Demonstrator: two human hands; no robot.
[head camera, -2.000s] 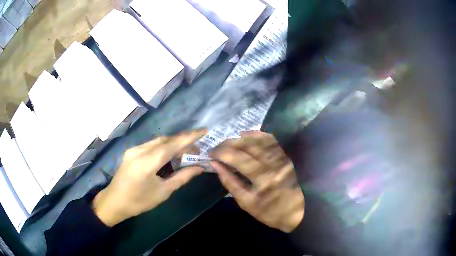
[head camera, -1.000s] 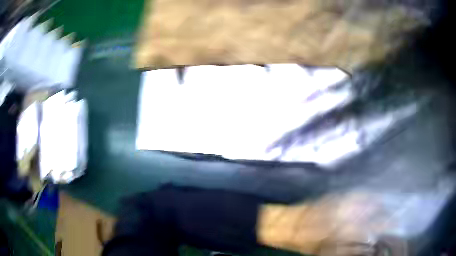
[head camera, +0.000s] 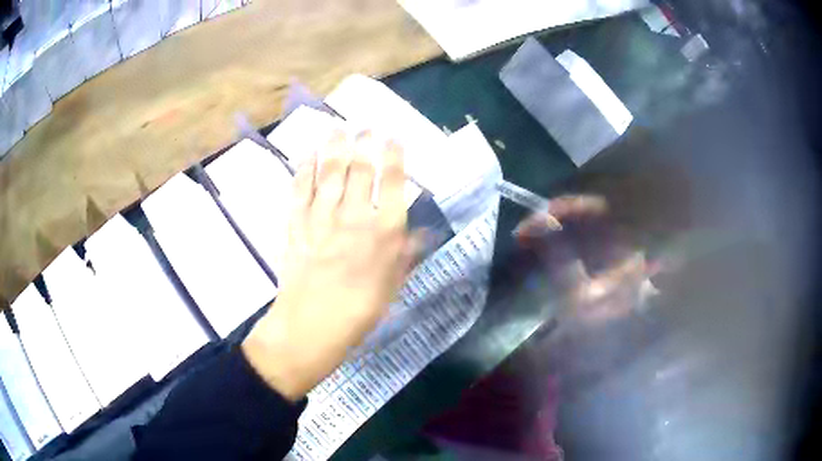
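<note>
White boxes (head camera: 209, 252) overlap in a row from lower left to upper centre. My left hand (head camera: 347, 225) lies across boxes near the row's right end, fingers extended on top; its thumb is by their near ends. A label sheet (head camera: 360, 387) with dense rows of black print curls beside the row, partly behind my left hand. My right hand (head camera: 590, 257) is right of the sheet, blurred, with a small white label strip (head camera: 526, 195) at its fingertips. Whether print is on the boxes under my left hand is hidden.
A grey-white box (head camera: 563, 103) lies apart on the dark green table (head camera: 433, 85). A tan board (head camera: 225, 81) runs behind the row, with more white boxes (head camera: 90, 45) beyond. A large white item (head camera: 514, 22) is at the top. The right side is blurred.
The view has swung from the left back to the row. My left hand now lies on the boxes; my right hand is away from it with a strip.
</note>
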